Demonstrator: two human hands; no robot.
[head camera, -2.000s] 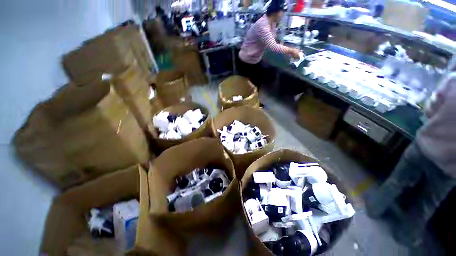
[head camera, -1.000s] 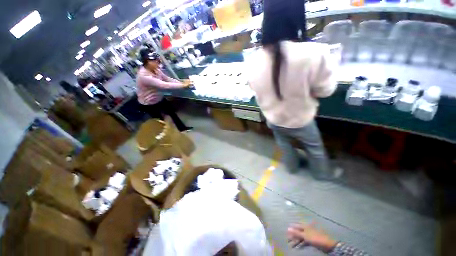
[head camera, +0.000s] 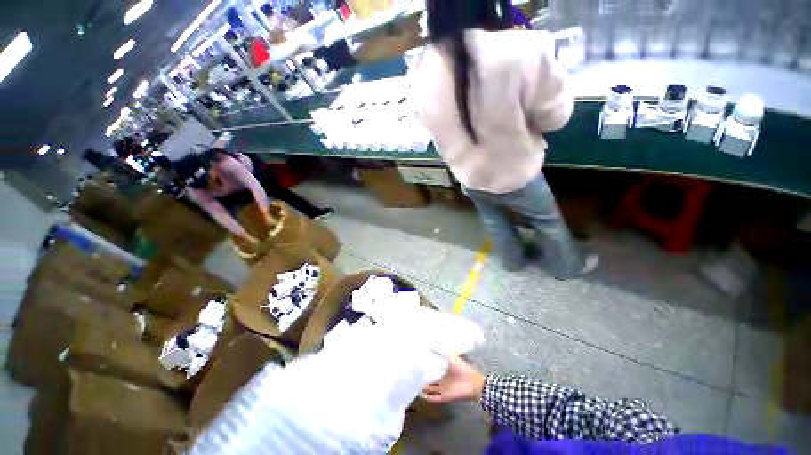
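Bulky, whitish translucent plastic packaging (head camera: 329, 391) lies across the lower middle, over the near cartons, with faint ribs at its lower left. My right hand (head camera: 456, 382) reaches in from the lower right in a checked sleeve and grips the plastic's right edge; part of the thumb and fingertips is hidden against it. My left hand is not in view. Behind the plastic, an open round-mouthed carton (head camera: 311, 342) holds white-and-black units (head camera: 382, 298).
More open cartons with white-and-black pieces (head camera: 293, 293) stand at left. A person (head camera: 233, 182) bends over a far carton. Another person (head camera: 498, 115) stands at the green bench (head camera: 596, 164), which bears several units (head camera: 707, 115). Grey floor (head camera: 551, 329) has a yellow line (head camera: 471, 280).
My right hand has moved left from over the floor onto the plastic's edge. The plastic now stretches farther right and down-left. The far person has bent from the bench into a carton.
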